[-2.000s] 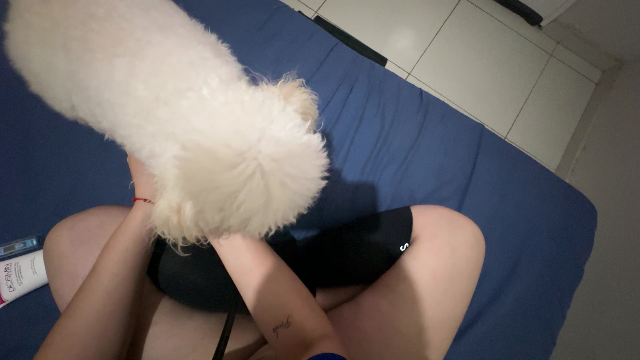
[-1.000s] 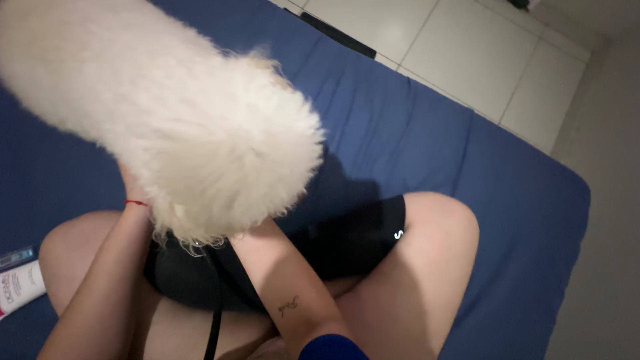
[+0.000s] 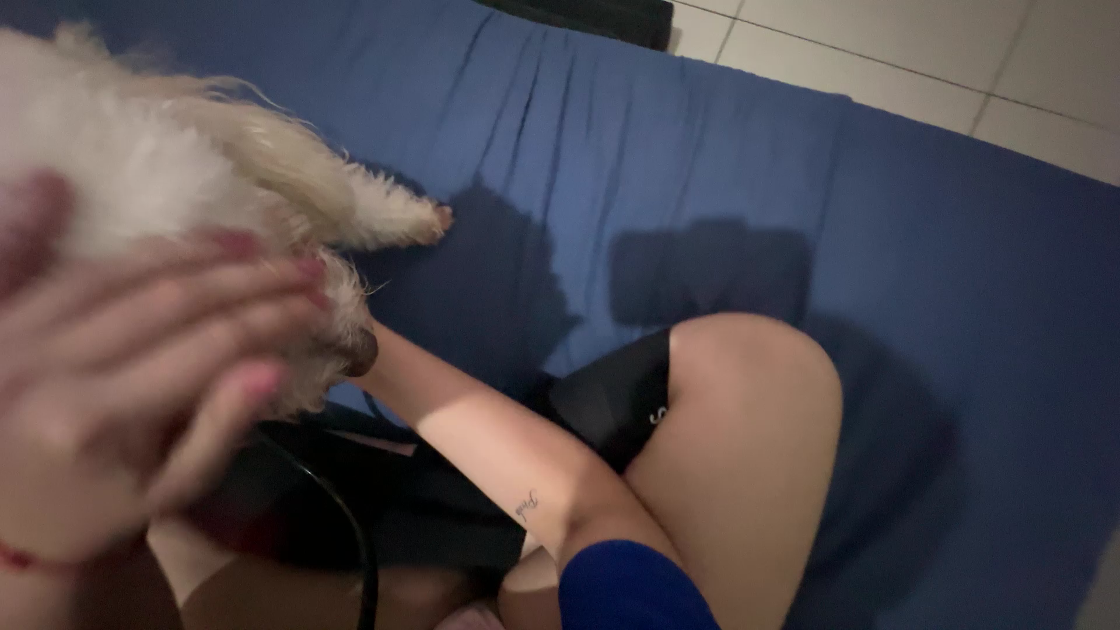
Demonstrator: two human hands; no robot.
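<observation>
A fluffy white dog (image 3: pixel 157 157) is at the upper left on a blue sheet, one foreleg stretched to the right and its dark nose near my right forearm. My left hand (image 3: pixel 157 367), blurred by motion, is raised close to the camera in front of the dog's head, fingers extended and nothing in its grasp; whether it touches the fur is unclear. A red cord bracelet (image 3: pixel 26 560) circles the left wrist. My right forearm reaches up under the dog's muzzle, and the right hand itself is hidden behind the dog and my left hand.
My bent leg (image 3: pixel 744 420) in black shorts (image 3: pixel 612 402) rests on the blue sheet (image 3: pixel 945 262). A black cord (image 3: pixel 350 507) curves over my lap. Beyond the bed's edge lie a dark object (image 3: pixel 604 17) and a tiled floor (image 3: pixel 875 52).
My left hand has come up from beneath the dog to in front of its head. The dog's head has shifted left, and its foreleg and nose now show. The view has moved.
</observation>
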